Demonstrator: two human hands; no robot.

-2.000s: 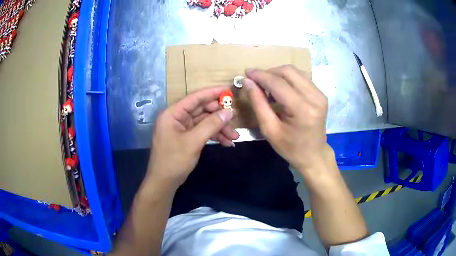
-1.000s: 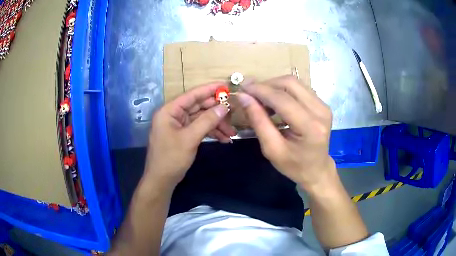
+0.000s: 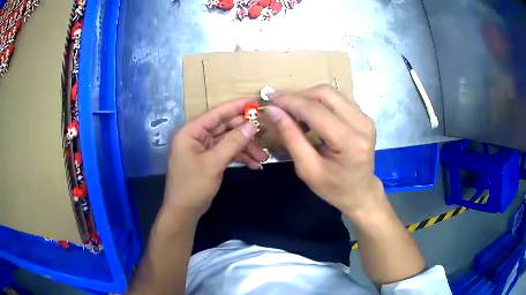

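Note:
My left hand (image 3: 210,144) holds a small doll figure (image 3: 252,113) with red hair and a pale face between thumb and fingers, over the near part of the tan cardboard pad (image 3: 265,66). My right hand (image 3: 326,135) is just right of the doll, thumb and forefinger pinched on a thin pale stick (image 3: 264,108) whose tip is at the doll's head. The rest of the stick is hidden by the fingers. A tiny round white pot (image 3: 266,92) sits on the pad beyond the fingertips.
A heap of red-and-white figures (image 3: 254,8) lies behind the pad. A white-handled knife (image 3: 424,95) lies at right. A blue crate (image 3: 104,127) with a cardboard sheet (image 3: 34,127) and figures is at left. A blue bin (image 3: 406,167) and blue stool (image 3: 480,176) are at lower right.
My right hand has moved from the white pot to the doll's head with the stick. My left hand still holds the doll. The whole view has shifted slightly.

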